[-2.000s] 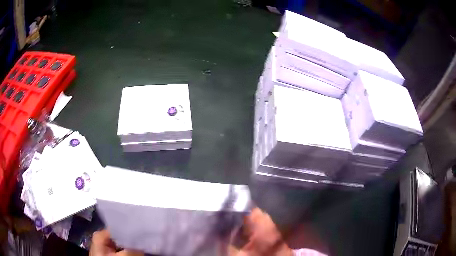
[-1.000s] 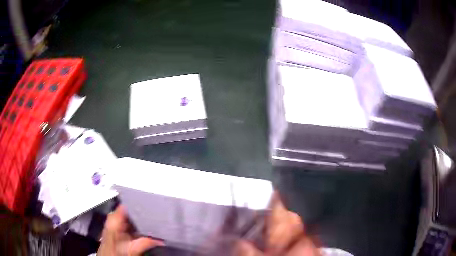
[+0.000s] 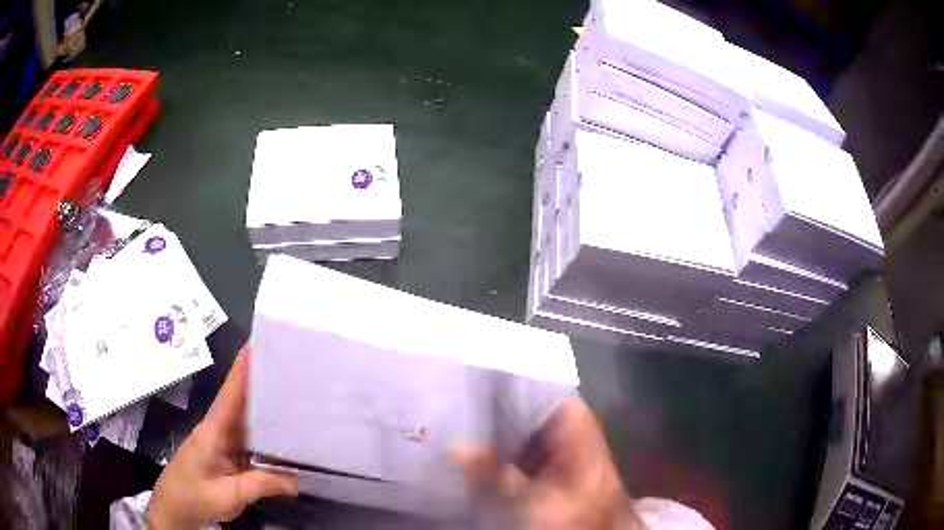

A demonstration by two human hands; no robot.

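A white retail box [image 3: 352,383] is held low in the centre, tilted, with its large side towards me. A dark seam runs along its lower part, and a small reddish mark shows on that side. My left hand [image 3: 212,466] grips its left end, with the thumb at the lower edge. My right hand [image 3: 559,471] is on its right end and is blurred; the fingertips lie on the face of the box. Whether the box is closed all round cannot be told.
A small pile of white boxes with a purple mark [image 3: 311,176] lies beyond. A tall white box stack [image 3: 652,207] stands right. A red parts tray [image 3: 62,135] with dark discs is left, beside fanned white leaflets [image 3: 135,342] and clear plastic [image 3: 78,243]. A dark device [image 3: 869,435] is lower right.
The held box has tipped up so more of its side faces me, and its seam now shows. Both hands still hold it. The view has shifted slightly.
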